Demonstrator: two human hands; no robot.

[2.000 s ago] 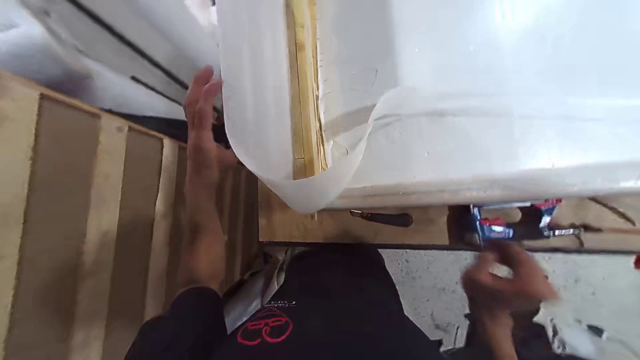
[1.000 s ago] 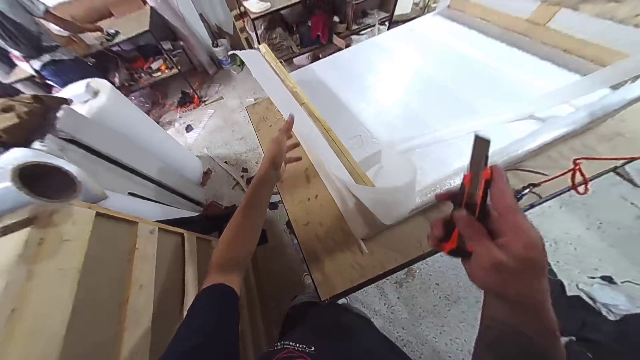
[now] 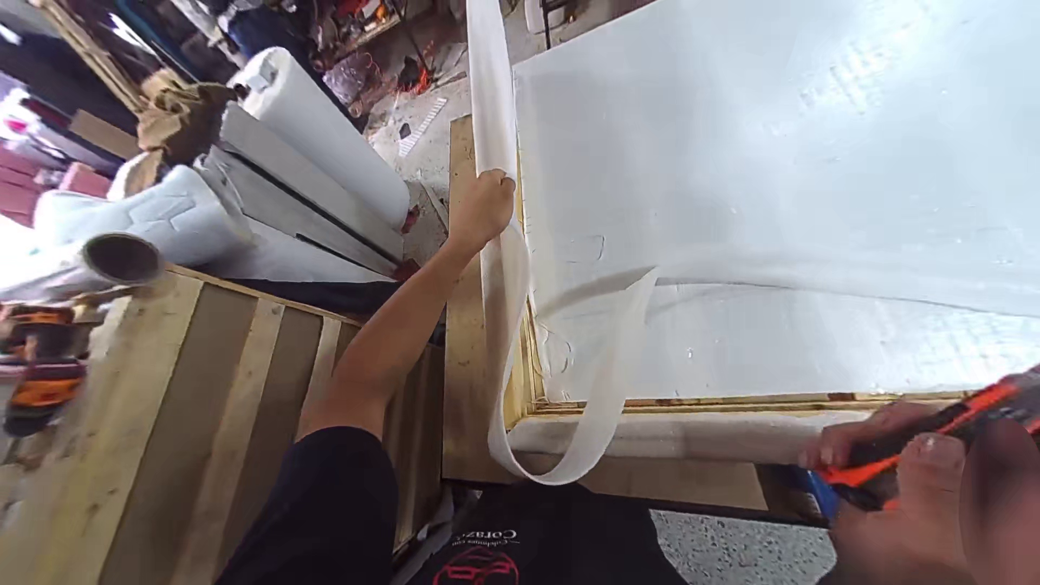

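Note:
My left hand point(image 3: 485, 205) is closed on a long strip of white sheet material point(image 3: 493, 106) along the left edge of a wooden frame point(image 3: 520, 398). The strip's loose lower part hangs in a loop and curls back over a large pale sheet point(image 3: 756, 179) lying across the frame. At the lower right, my right hand point(image 3: 918, 487) grips a red and black hand tool point(image 3: 951, 431), partly cut off by the view's edge; its exact kind is hard to tell here. White padded material point(image 3: 674, 437) wraps the frame's near edge, just left of that hand.
The frame rests on a wooden board point(image 3: 467, 341). At the left stand a slatted wooden frame point(image 3: 227, 390), an orange and black power tool point(image 3: 45, 378), a roll with a hollow core point(image 3: 122, 258) and a tall white roll point(image 3: 325, 138). A blue object point(image 3: 822, 491) lies beside my right hand.
My left hand, open and apart from the strip a second ago, has closed on it. The wooden stick seen earlier along the strip no longer shows there. My right hand has moved right with the tool.

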